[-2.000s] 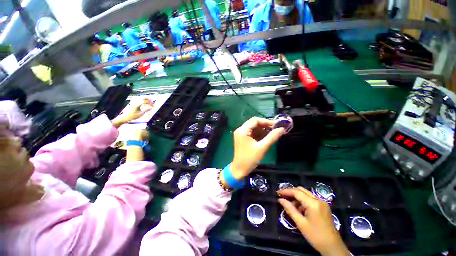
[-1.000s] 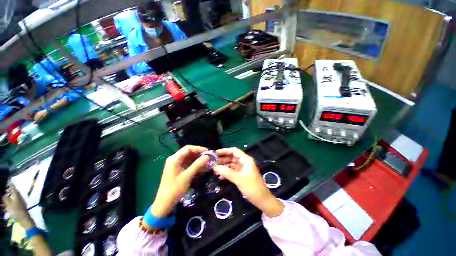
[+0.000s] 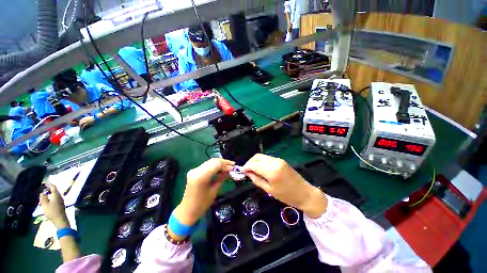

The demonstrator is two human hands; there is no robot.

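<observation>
A round watch module (image 3: 236,173) is held up between both hands, above the black component tray. My left hand (image 3: 203,184), with a blue band at the wrist, grips its left side by the fingertips. My right hand (image 3: 275,176) pinches its right side. The fingers hide part of it. The black tray (image 3: 213,250) below holds several round units in its pockets; its right part is partly behind my right arm. The black test fixture (image 3: 235,136) with a red handle (image 3: 225,105) stands just beyond my hands.
Two white power supplies (image 3: 328,118) with red digits stand at the right, with cables around them. A red box (image 3: 438,224) is at the lower right. More black trays (image 3: 143,205) lie at the left. Another person's hand (image 3: 53,208) is at far left. Workers in blue sit opposite.
The view has swung right since the first frame. My left hand brought the module from the fixture to above the tray. My right hand left the tray and now holds the module too.
</observation>
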